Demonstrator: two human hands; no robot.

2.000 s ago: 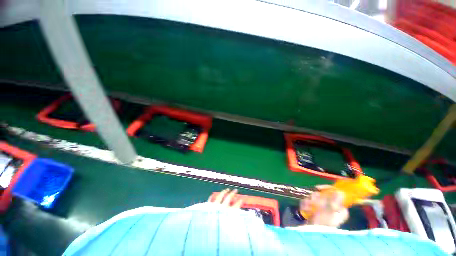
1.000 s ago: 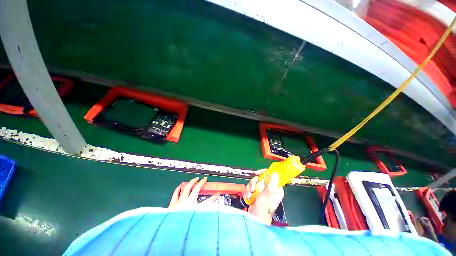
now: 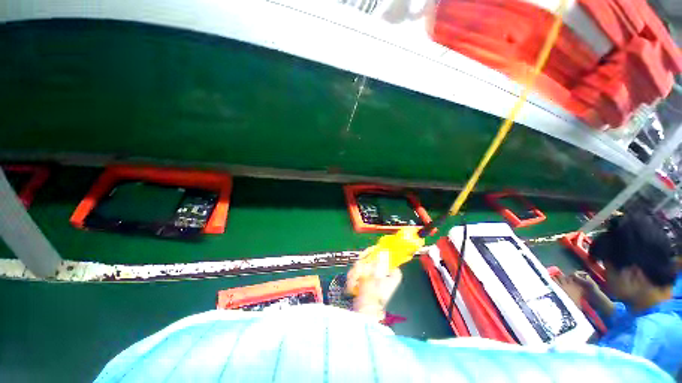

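Observation:
My right hand [image 3: 374, 286] holds the yellow electric screwdriver [image 3: 394, 250], its cord end pointing up and right. A dark round mesh-like patch [image 3: 338, 290] shows just left of the hand. A red foam tray [image 3: 271, 289] with an open unit [image 3: 278, 302] lies on the bench to the left of the hand, its lower part hidden by my blue sleeve or clothing. The screwdriver's tip is not clear to see. My left hand is not in view.
Red trays with open units [image 3: 196, 210] lie on the green conveyor behind the white rail [image 3: 187, 268]. A white-topped tray stack [image 3: 506, 280] stands right of my hand. A coworker in blue [image 3: 643, 295] sits beyond it. The yellow suspension cord [image 3: 499, 135] rises past the shelf to red foam trays [image 3: 598, 60].
My right hand and screwdriver now show beside the tray, not over its right end. My left hand has gone from view. The view has swung right, and the conveyor trays show further left.

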